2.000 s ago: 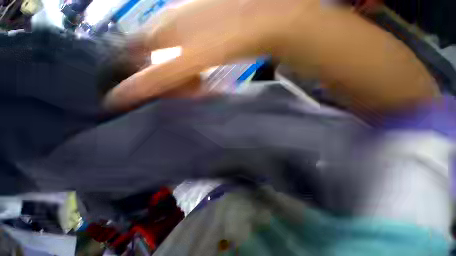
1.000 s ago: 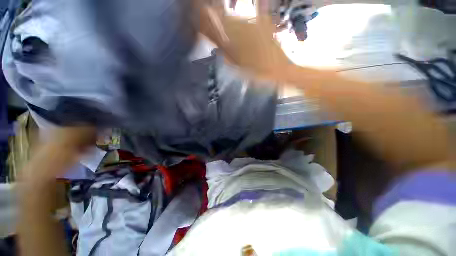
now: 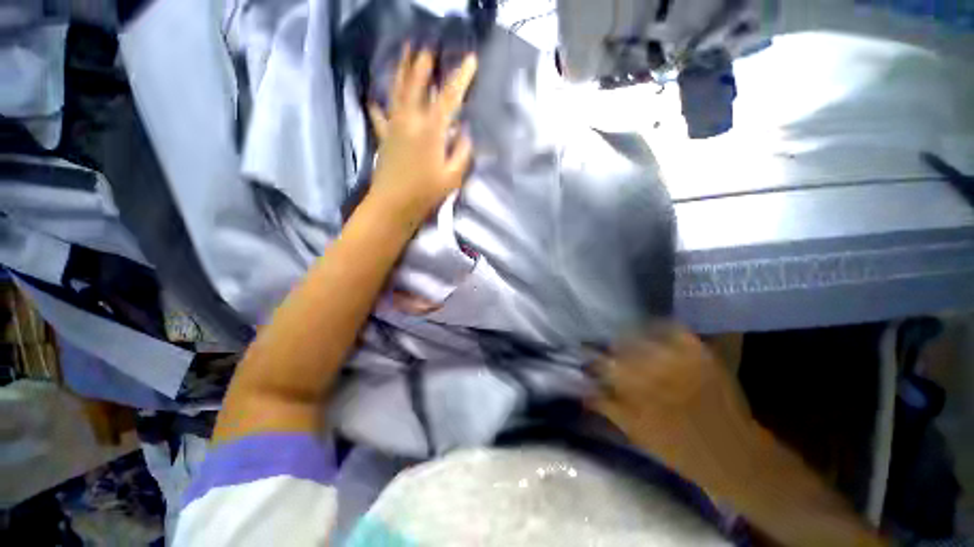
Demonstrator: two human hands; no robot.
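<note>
A light grey garment piece with dark grey parts (image 3: 534,224) is bunched over the table's front edge and down to my lap. My left hand (image 3: 417,144) lies on the cloth left of the machine head, fingers spread and pointing away from me. My right hand (image 3: 652,379) is blurred at the table's front edge, with its fingers closed on the dark edge of the garment. The dark cylindrical attachment (image 3: 707,98) hangs under the machine head (image 3: 609,37), right of the cloth. The needle area is lost in glare.
The white machine bed (image 3: 844,118) is at the right, with the table-edge ruler (image 3: 790,275) along its grey front. Part of the scissors (image 3: 946,171) shows at the far right edge. Grey and dark cut pieces (image 3: 96,310) are piled at the left.
My left hand has moved from the lower left up onto the cloth. My right hand has come down from near the needle to the table's front edge. The garment has dropped and spread over the edge.
</note>
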